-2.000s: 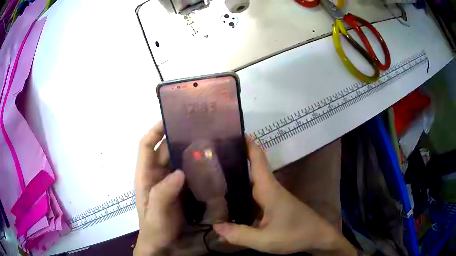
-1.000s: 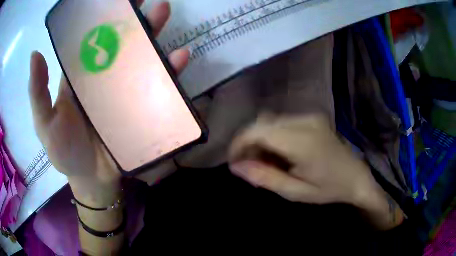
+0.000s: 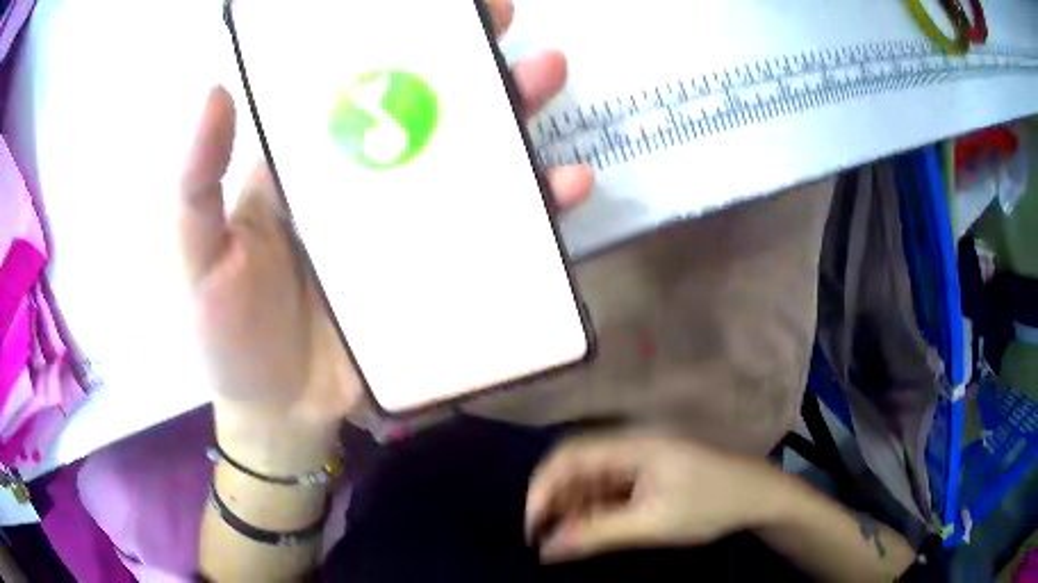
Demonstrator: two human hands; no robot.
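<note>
A smartphone [image 3: 438, 251] with a lit white screen and a round green icon lies tilted in my left hand [image 3: 268, 296]. My left thumb is at its left edge, and my fingertips wrap around its right edge. The back of the phone and most of my left fingers are hidden. My right hand [image 3: 649, 495] is over my lap at the lower middle, apart from the phone. Its fingers are loosely curled and slightly blurred, and I see nothing held in it.
The white table [image 3: 672, 199] has a printed ruler [image 3: 728, 103] along its front edge. Scissor handles [image 3: 950, 21] show at the top right. Pink fabric pieces [image 3: 21, 308] lie at the left. A blue-rimmed basket [image 3: 947, 342] with dark cloth stands at the right.
The phone was held in both hands and is now in my left hand only, its screen brighter with a green icon. My right hand has moved away and down to my lap.
</note>
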